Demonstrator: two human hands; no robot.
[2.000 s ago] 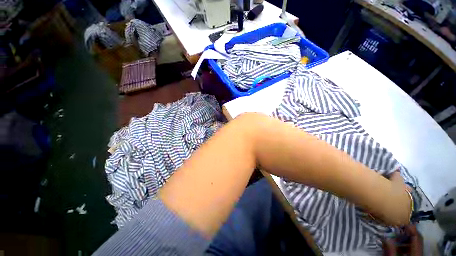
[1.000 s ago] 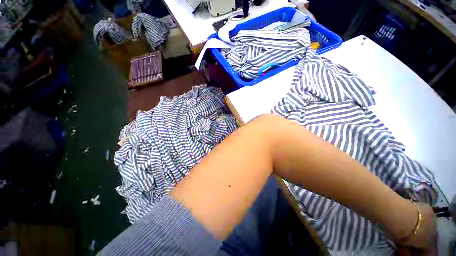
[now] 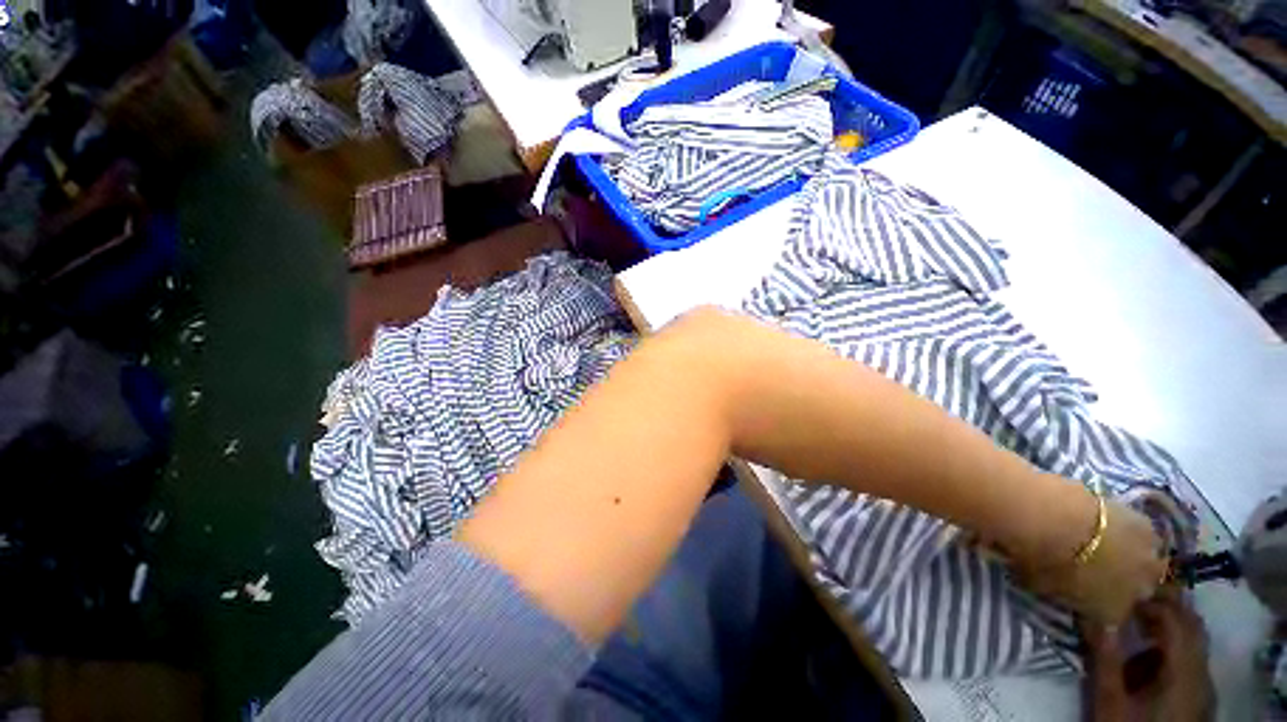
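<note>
A grey-and-white striped garment (image 3: 903, 339) lies spread over the white table, with its right end bunched beside the sewing machine's pale head (image 3: 1266, 553) at the right edge. My left hand (image 3: 1125, 561), with a gold bracelet at the wrist, rests at that bunched end, close to the dark needle parts (image 3: 1207, 567). Its fingers are partly hidden, so its hold on the cloth is unclear. My right hand (image 3: 1155, 666) is low at the right, just below my left hand, blurred and cut off by the bottom edge. Its grip cannot be made out.
A blue basket (image 3: 663, 237) with striped pieces and white strips stands at the table's far left corner. A large striped garment heap (image 3: 466, 395) lies left of my arm. Another machine (image 3: 600, 31) stands on the table (image 3: 494, 57) behind. Scraps lie on the dark floor.
The view has shifted about. My left hand has drawn back a little from the needle area since one second ago, and my right hand now shows below it. The garment end near the machine has shifted slightly.
</note>
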